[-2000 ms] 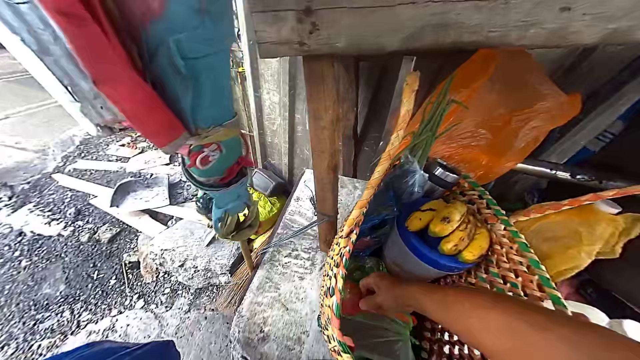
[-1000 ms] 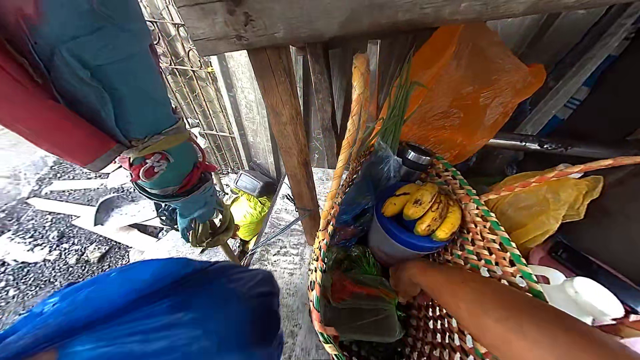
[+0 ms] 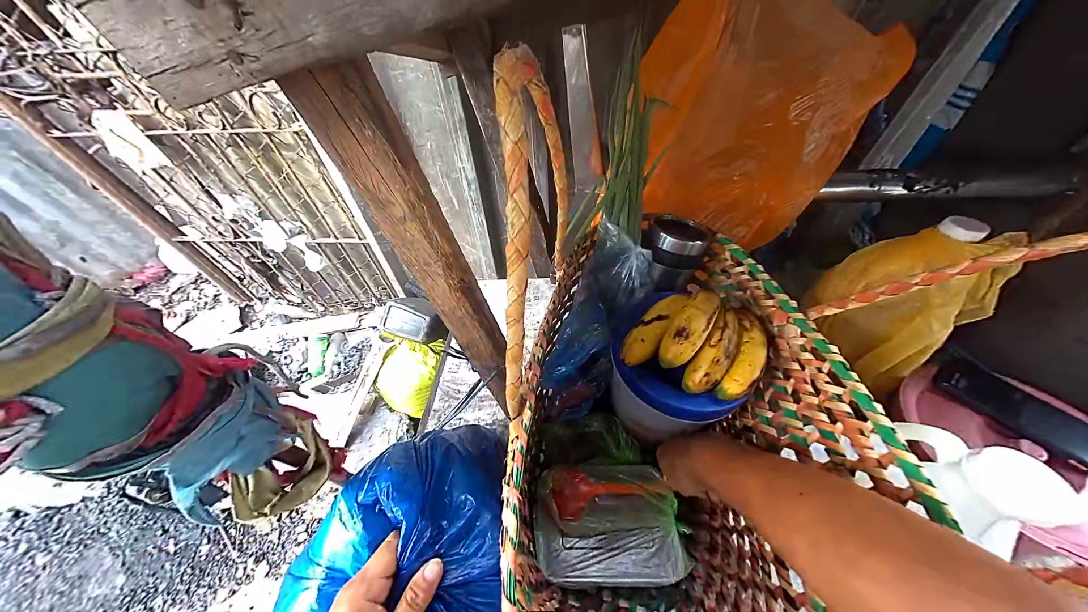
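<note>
A woven basket (image 3: 786,365) with green and orange strips holds several ripe bananas (image 3: 697,340) on the blue lid of a plastic tub (image 3: 654,416). My right hand (image 3: 684,463) reaches inside, just below the tub; its fingers are hidden. Beside it lies a clear plastic bag (image 3: 608,544) with dark and red contents. Left of the basket, my left hand (image 3: 391,578) grips a full blue plastic bag (image 3: 433,493), thumb and a finger showing. A steel-rimmed tumbler (image 3: 677,238), green leaves (image 3: 627,161) and a blue bag (image 3: 578,357) stand at the basket's back.
A wooden post (image 3: 408,204) and a thick beam (image 3: 255,34) stand close ahead. An orange plastic bag (image 3: 765,110) hangs behind the basket. At right are a yellow bag (image 3: 884,306) and white cups (image 3: 1011,484). Cloth-wrapped bundles (image 3: 110,382) are at left above gravel.
The blue bag has come up beside the basket, and my left hand now shows on it. My right hand has moved from the clear bag to below the tub. The view has turned and moved closer.
</note>
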